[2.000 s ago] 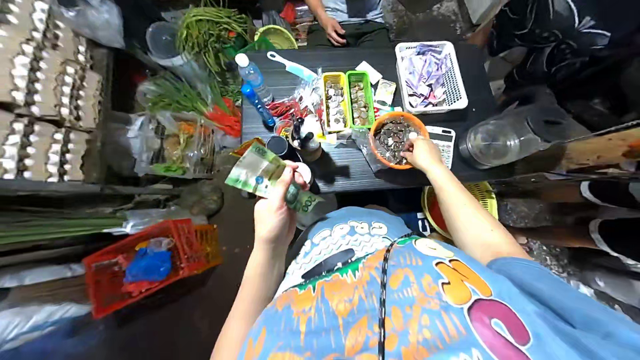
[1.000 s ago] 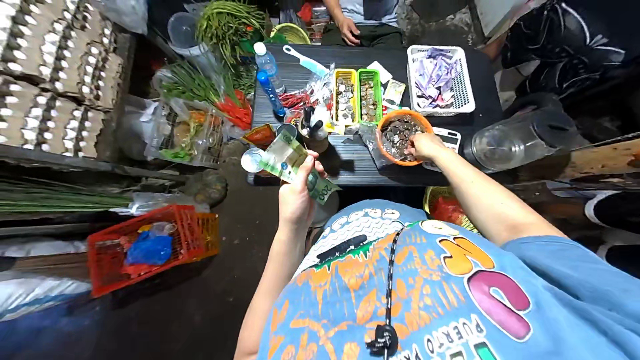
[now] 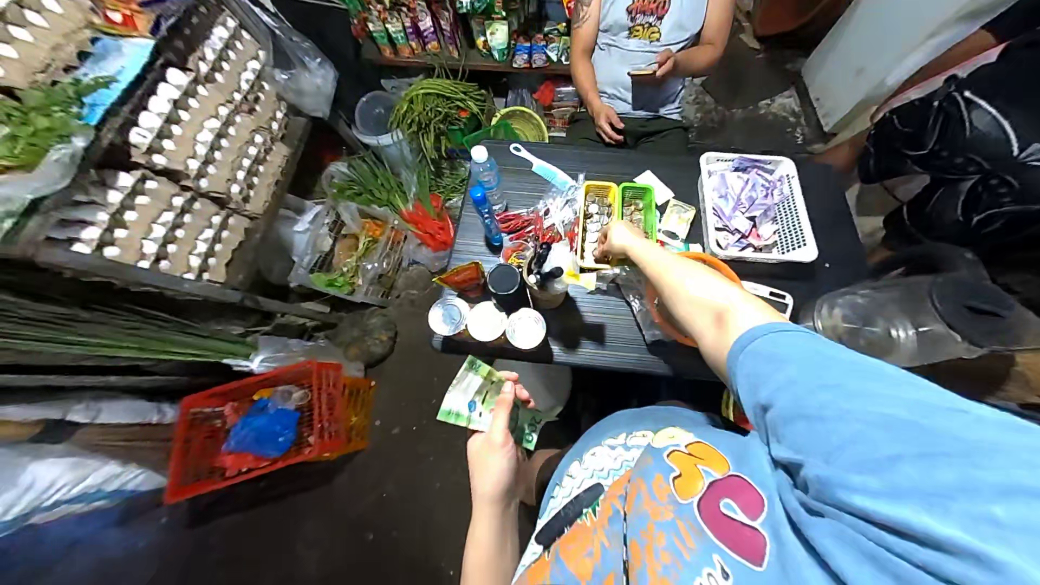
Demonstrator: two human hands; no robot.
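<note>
Green banknotes (image 3: pixel 475 400) are pinched in my left hand (image 3: pixel 500 439), below the near left corner of the dark table. My right hand (image 3: pixel 620 242) reaches over the near end of a yellow plastic basket (image 3: pixel 582 223) of coins; its fingertips are down among them, and whether they pinch a coin is hidden. A green plastic basket (image 3: pixel 637 187), also with coins, stands right beside the yellow one. My right forearm covers much of an orange bowl (image 3: pixel 715 262). Farther right, a white plastic basket (image 3: pixel 800 211) holds purple paper pieces.
White-topped containers (image 3: pixel 487 321) line the table's near left edge, by a black cup (image 3: pixel 505 284). A water bottle (image 3: pixel 486 175) and blue bottle (image 3: pixel 485 215) stand behind. A clear pitcher (image 3: pixel 865 325) is at right, a red crate (image 3: pixel 183 455) at left. A person (image 3: pixel 642 73) sits opposite.
My right hand has left the orange bowl and moved to the yellow basket. My left hand, still with the banknotes, is now lower, off the table's edge. The view has shifted.
</note>
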